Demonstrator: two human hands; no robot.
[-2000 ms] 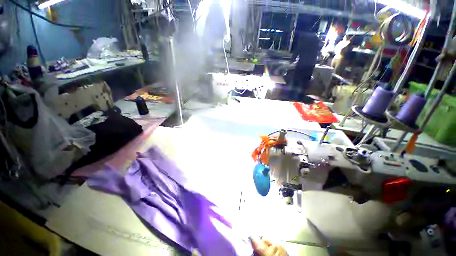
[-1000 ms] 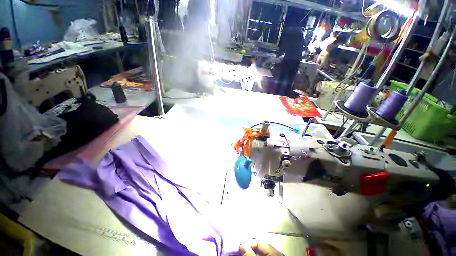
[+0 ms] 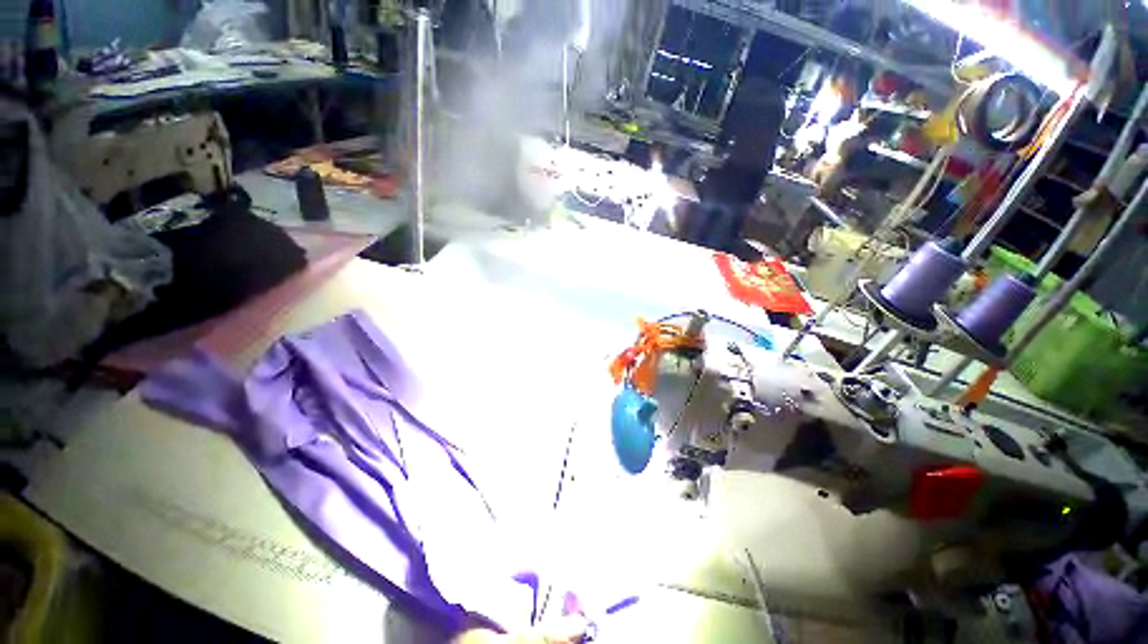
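Observation:
Purple cloth pieces (image 3: 334, 440) lie in a loose, folded pile on the pale table, stretching to its front edge. Fingers, apparently my left hand (image 3: 481, 633), show at the pile's lower end, cut off by the bottom edge. More fingers, apparently my right hand (image 3: 564, 625), are just to the right, washed out by glare. Small purple bits (image 3: 526, 582) show around these fingers; whether they are gripped is unclear. A thin dark strip lies on the table above them.
A white sewing machine (image 3: 831, 440) with a blue oval part (image 3: 633, 429) and orange cloth (image 3: 648, 352) stands right. Purple thread cones (image 3: 923, 279) are behind it. A red packet (image 3: 764, 284) lies at the back. A black heap (image 3: 220, 258) and plastic bag are left.
The fingers at the bottom edge are farther left, and a second patch of fingers shows at the cloth's end. Small purple bits now show beside them. The view has shifted and tilted.

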